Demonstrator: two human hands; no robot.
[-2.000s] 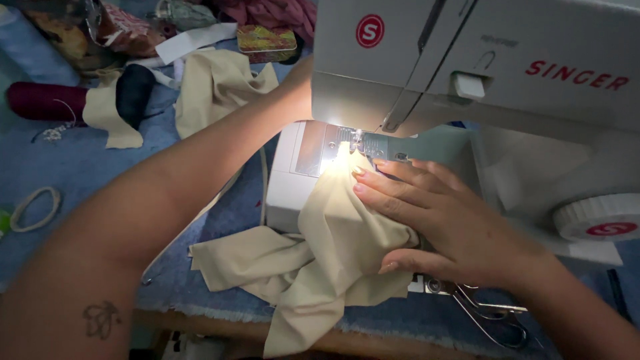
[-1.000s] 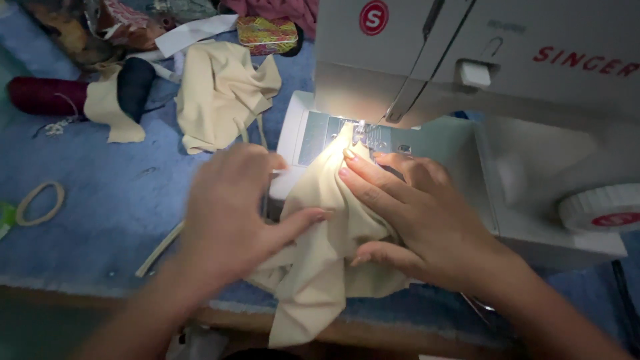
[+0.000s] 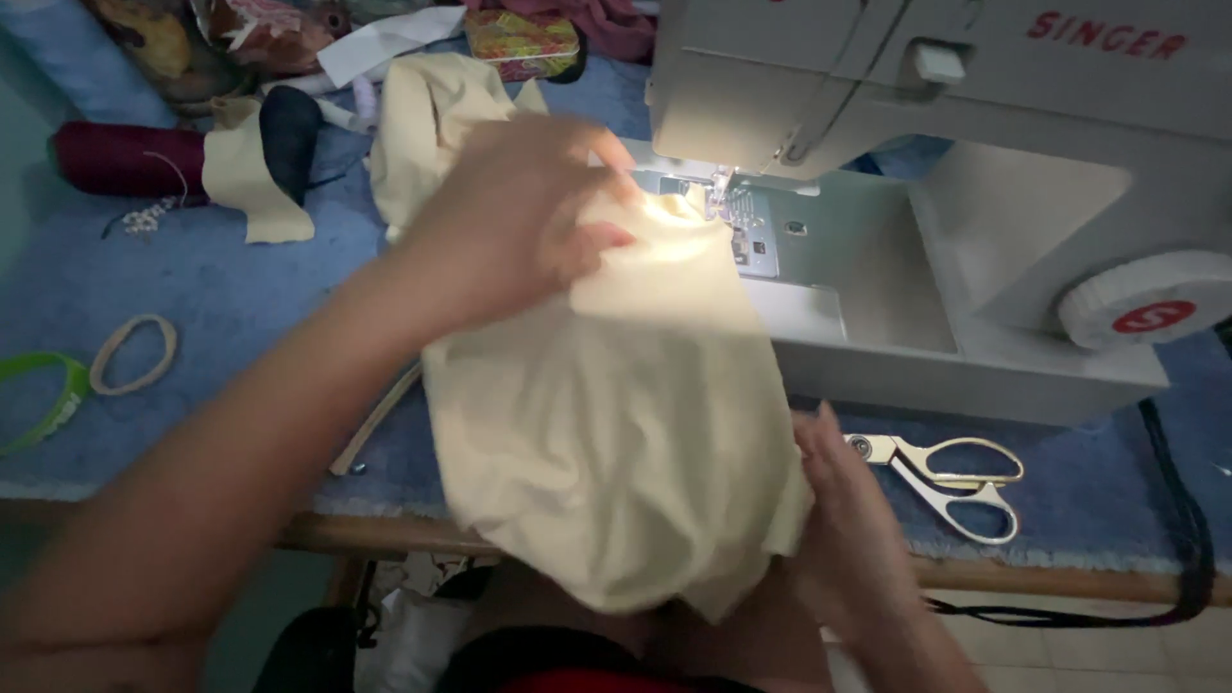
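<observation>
A cream fabric piece (image 3: 616, 423) hangs from the needle area of the white Singer sewing machine (image 3: 828, 106) down over the table's front edge. Its top edge lies beside the lit presser foot (image 3: 720, 188); whether it is under the foot I cannot tell. My left hand (image 3: 549, 212), blurred, pinches the fabric's upper left part between thumb and fingers. At the fabric's lower right edge is my right hand (image 3: 847, 520), its fingers partly behind the cloth, so its grip is unclear. Gold-handled scissors (image 3: 948, 472) lie just right of it.
Another cream cloth (image 3: 423, 115) lies behind my left hand. Further left are a maroon thread spool (image 3: 125, 164), a beige elastic loop (image 3: 133, 354) and a green wristband (image 3: 48, 395). A patterned tin (image 3: 523, 43) stands at the back. A black cord (image 3: 1193, 539) hangs at the right.
The cream fabric has been spread out toward the front and right. My right hand has left the needle area for the fabric's lower edge; my left hand has moved up to its top.
</observation>
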